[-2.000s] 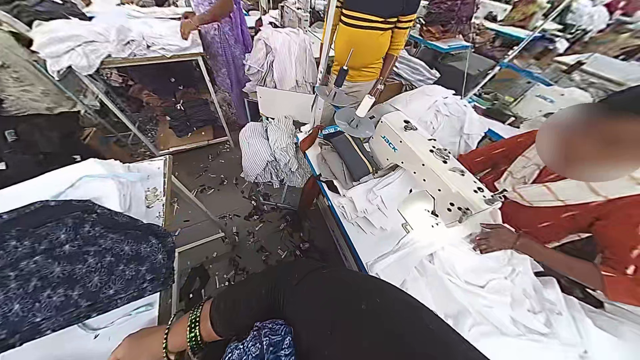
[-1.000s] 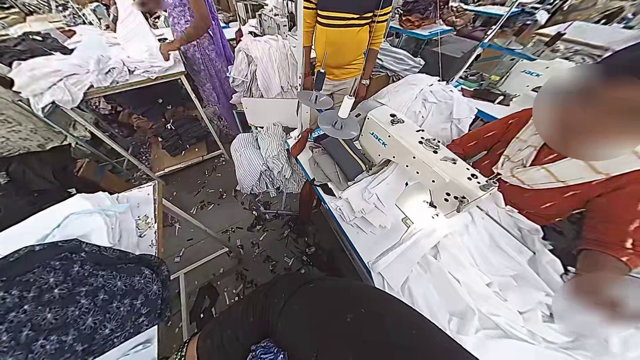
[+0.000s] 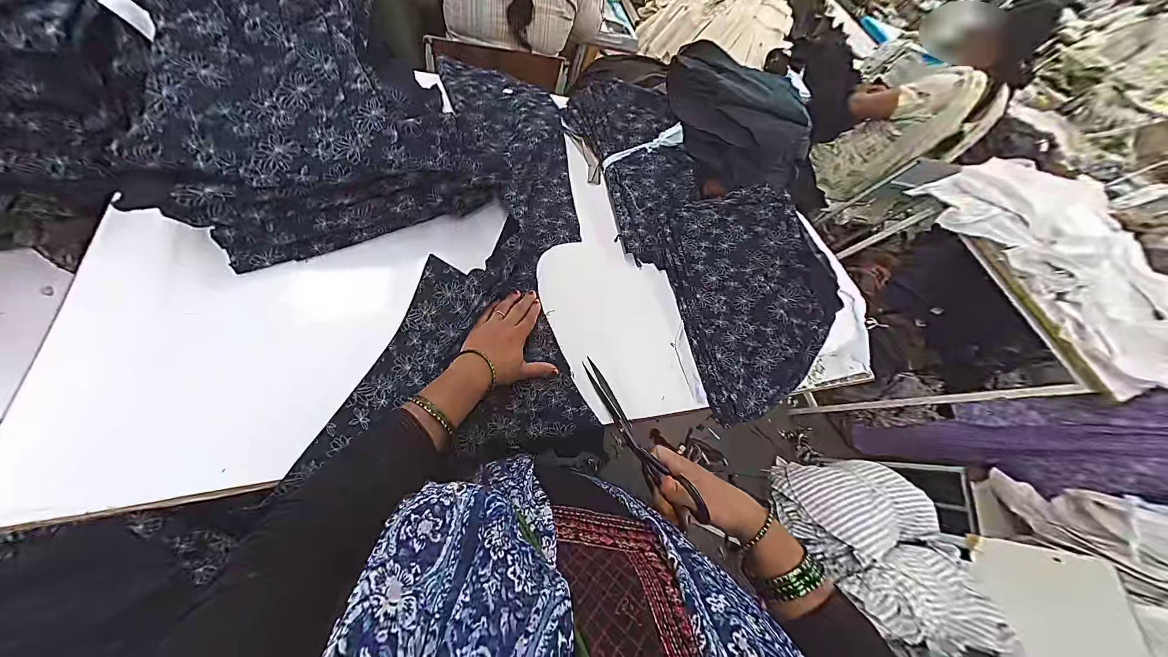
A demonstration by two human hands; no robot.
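Observation:
My left hand (image 3: 505, 345) lies flat, fingers spread, on a piece of dark blue floral fabric (image 3: 429, 338) on the white table (image 3: 201, 365). In my right hand (image 3: 707, 497) is a pair of black scissors (image 3: 630, 424), gripped by the handles with the blades a little apart. Their tips are over the white tabletop, to the right of the fabric under my left hand. A stack of cut floral fabric pieces (image 3: 748, 292) hangs near the table's right end. More of the same fabric (image 3: 301, 109) is heaped along the far side.
A dark grey cloth bundle (image 3: 739, 100) lies behind the stack. Striped cloth (image 3: 867, 529) is piled at the lower right, near a white board (image 3: 1058, 584). Another table with white cloth (image 3: 1077, 246) stands at the right. A seated person (image 3: 922, 128) is at the upper right.
The view has swung from the sewing machine to the table with floral fabric. Both my hands and the scissors now show; one second ago neither hand was plainly visible.

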